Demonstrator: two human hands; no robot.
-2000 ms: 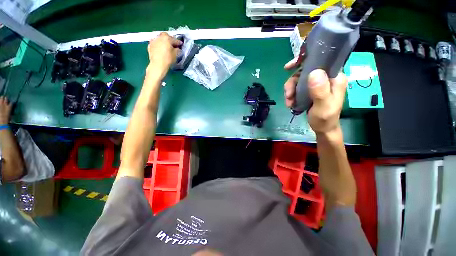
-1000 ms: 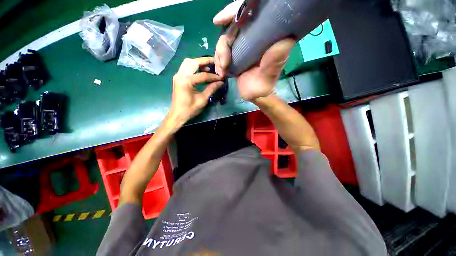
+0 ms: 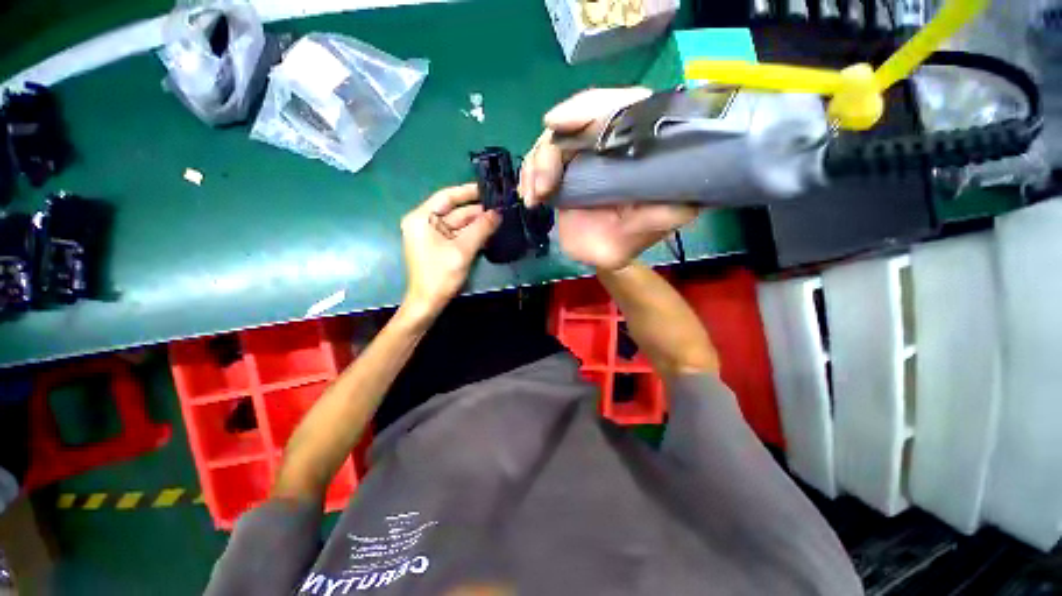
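A black housing assembly (image 3: 503, 210) lies on the green bench in front of me. My left hand (image 3: 448, 239) holds its left side between thumb and fingers. My right hand (image 3: 611, 192) is wrapped around the grey electric screwdriver (image 3: 699, 169), which lies nearly level with its front end towards the assembly. My right fingertips are close beside the assembly. The driver's bit is hidden, so I cannot tell if it touches. A yellow tie (image 3: 857, 98) and a black coiled cord are at the driver's rear end.
Clear plastic bags (image 3: 338, 99) and finished units (image 3: 64, 250) are on the left of the bench. A small carton (image 3: 611, 26) and green box (image 3: 713, 49) are at the back. Red parts bins (image 3: 291, 390) are below the edge, white foam trays (image 3: 955, 373) lower right.
The view has shifted. The driver has swung from steeply raised to nearly level. My left hand has moved from the plastic bags to the housing assembly, and now more of the assembly shows.
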